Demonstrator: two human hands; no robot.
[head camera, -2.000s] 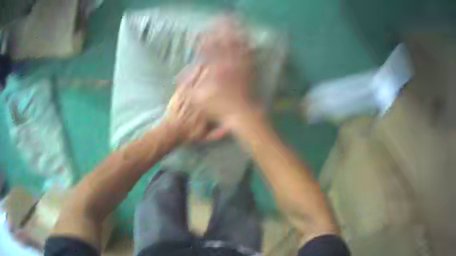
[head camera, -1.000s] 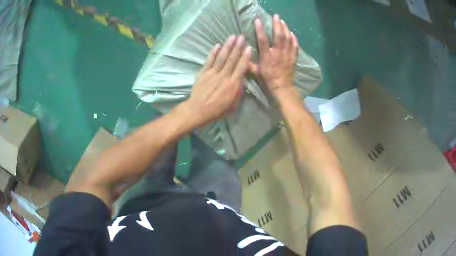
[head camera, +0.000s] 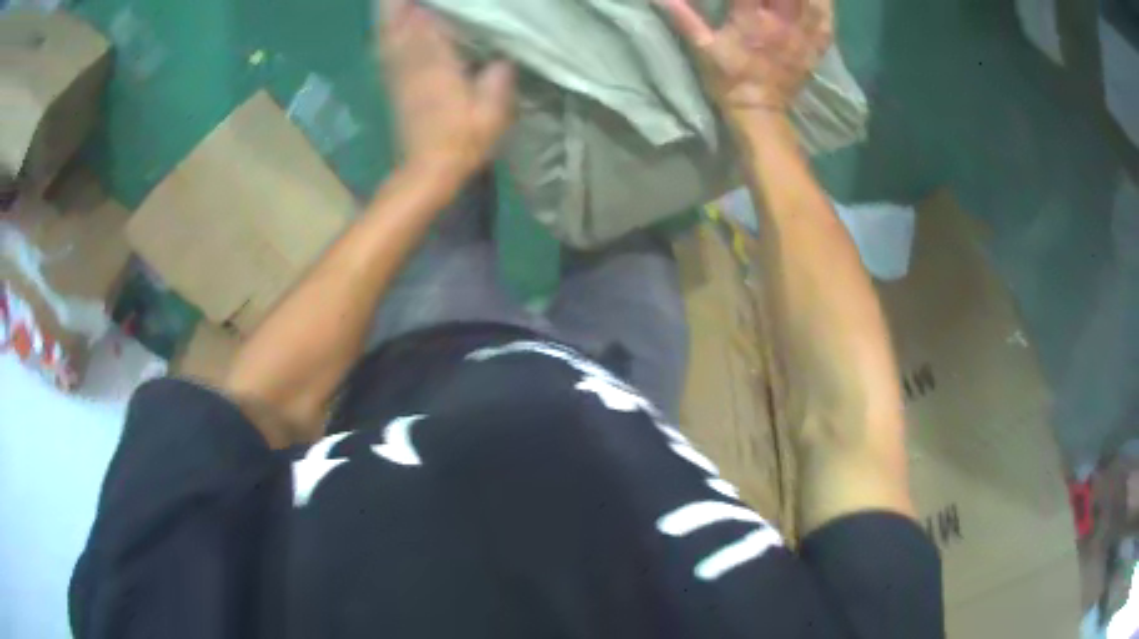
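A grey-green woven sack (head camera: 612, 150) wraps a bulky package in front of my legs, cut off by the top edge of the view. My left hand (head camera: 443, 100) is blurred at the sack's left side, thumb apart from the fingers; whether it touches the sack is unclear. My right hand (head camera: 762, 50) lies at the sack's upper right with the fingers spread, partly at the top edge. Neither hand shows a clear grip.
Flat brown cardboard (head camera: 987, 437) with M11 marks lies on the right. White paper (head camera: 881, 237) lies beside my right forearm. A cardboard piece (head camera: 244, 206) and an open carton (head camera: 50, 87) are on the left. The green floor (head camera: 962, 112) shows between them.
My hands have moved apart from the sack's middle to its two sides. The view has tilted down, so the sack sits higher and more of my shirt shows.
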